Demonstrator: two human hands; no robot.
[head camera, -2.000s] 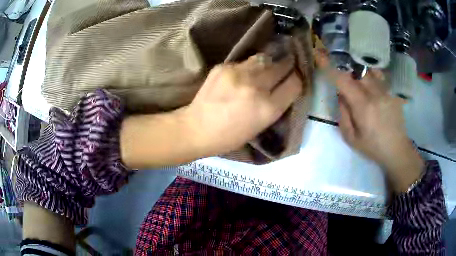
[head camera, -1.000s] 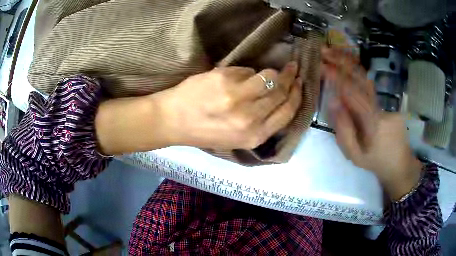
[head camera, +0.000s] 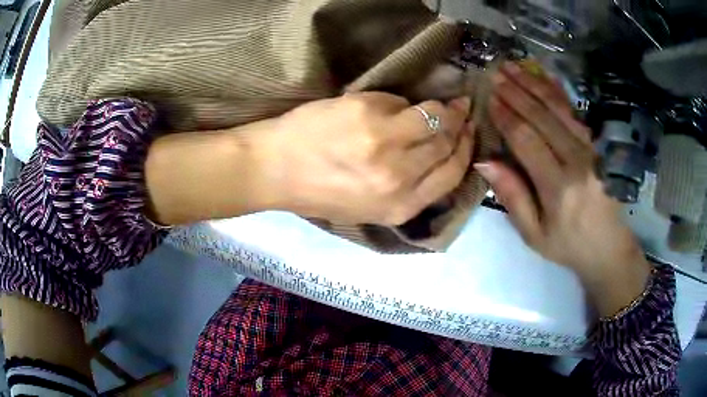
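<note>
The brown corduroy garment (head camera: 225, 58) lies bunched on the white table at upper left, with a dark opening near its middle. Its narrow doubled edge runs down from the presser foot (head camera: 477, 48). My left hand (head camera: 380, 159) lies over the opening, fingers curled and gripping the cloth left of that edge. My right hand (head camera: 550, 167) is spread, fingertips resting on the cloth edge just below the foot, thumb apart and pointing left. The needle point is not clear. A yellow block (head camera: 533, 68) shows partly behind my right fingers.
The sewing machine's dark and metal tension parts (head camera: 622, 151) stand right of my right hand, beside a pale ribbed cylinder (head camera: 682, 182). The white table (head camera: 434, 291) has a ruler along its curved front edge. A plaid-covered lap is below.
My right hand has moved left from beside the cloth onto its edge. My left hand keeps its grip with little movement. The camera view has shifted slightly.
</note>
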